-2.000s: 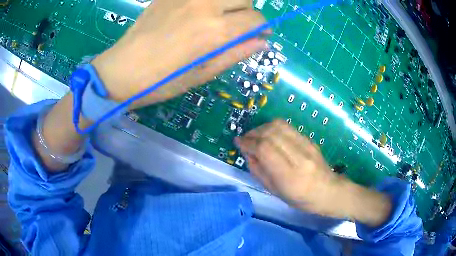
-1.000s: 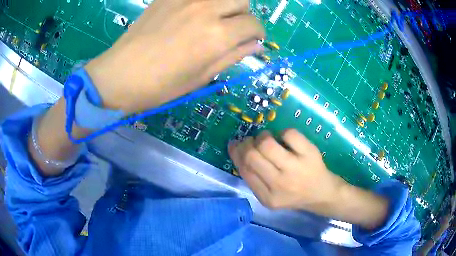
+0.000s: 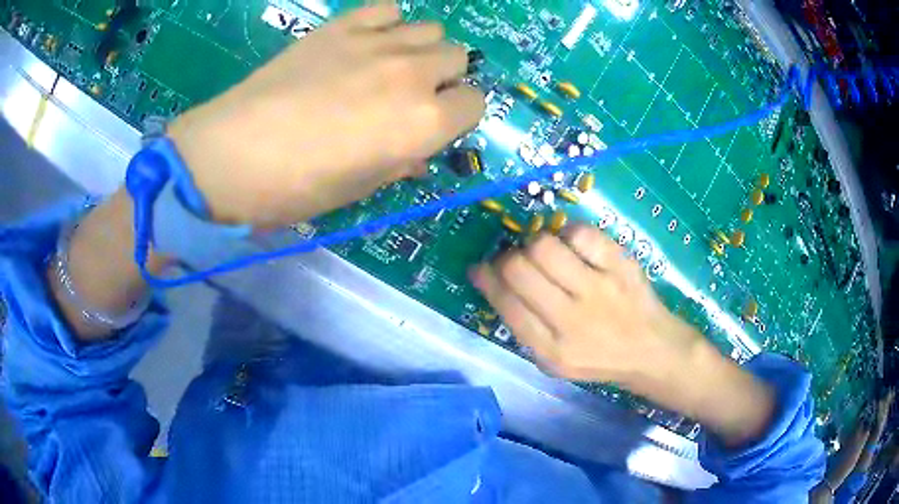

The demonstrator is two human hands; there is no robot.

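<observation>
A large green circuit board (image 3: 449, 258) lies under both hands. My left hand (image 3: 330, 123) is over the board at upper left, fingers bent; a small dark part (image 3: 474, 61) shows at its fingertips, but I cannot tell if it is held. My right hand (image 3: 601, 305) is low over the near part of the board, fingers curled down; its fingertips are partly hidden. Yellow capacitors (image 3: 558, 220) and round silver-white capacitors (image 3: 533, 188) stand between the hands. A black part with a yellow edge (image 3: 463, 161) stands beside my left hand.
A blue ground cord (image 3: 394, 219) runs from the wrist strap (image 3: 187, 212) across the board to a coil (image 3: 858, 87) at upper right. A metal rail (image 3: 394, 320) borders the near side, another rail (image 3: 843, 167) the far side. Blurred finger shapes (image 3: 863, 458) show at lower right.
My left hand has moved slightly left from the capacitors, uncovering more yellow ones. The cord hangs lower and its coil now shows. The board's parts appear shifted right. My right hand stays low.
</observation>
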